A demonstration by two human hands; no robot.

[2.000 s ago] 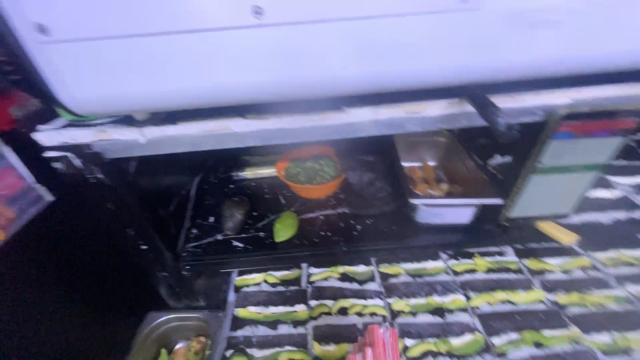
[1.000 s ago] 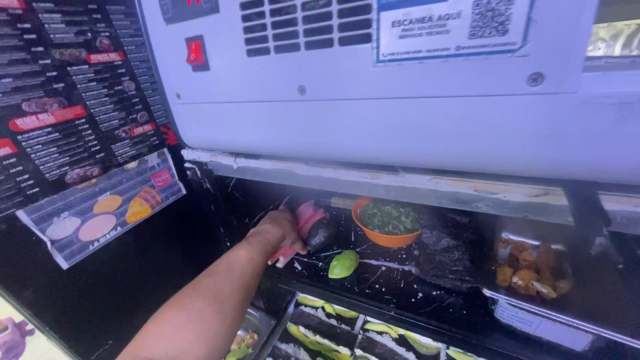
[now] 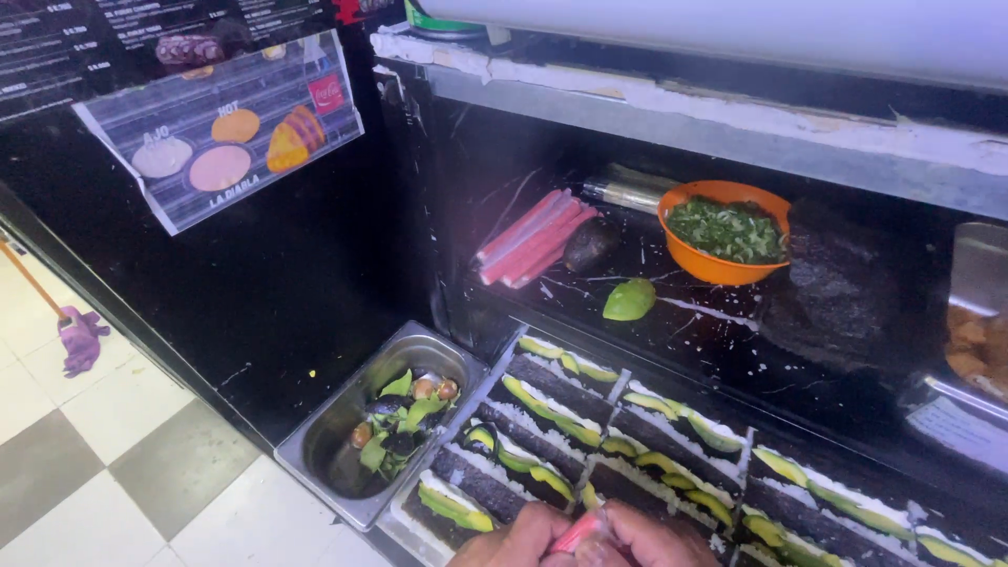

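Observation:
At the bottom edge, my left hand (image 3: pixel 516 539) and my right hand (image 3: pixel 650 539) meet around a red-and-white crab stick (image 3: pixel 579 533), fingertips pinching it from both sides. Under and around them lie nori sheets with rice (image 3: pixel 646 492), topped with white spread and avocado strips (image 3: pixel 551 409), in rows. Wrapped crab sticks (image 3: pixel 535 240) rest on the black shelf beside a dark avocado (image 3: pixel 592 244). A green avocado piece (image 3: pixel 629 299) lies nearer. Behind it stands an orange bowl (image 3: pixel 724 272) of chopped greens (image 3: pixel 728 228).
A steel pan (image 3: pixel 323 441) with avocado peels and pits stands left of the rows. At far right is a metal container (image 3: pixel 976 315) with browned pieces. A white machine (image 3: pixel 748 39) overhangs the shelf. A purple mop (image 3: pixel 81 339) is on the tiled floor.
The hand that was at the crab sticks on the shelf a second ago is off them. Both hands are now together over the nori rows with a crab stick. The view has tilted down.

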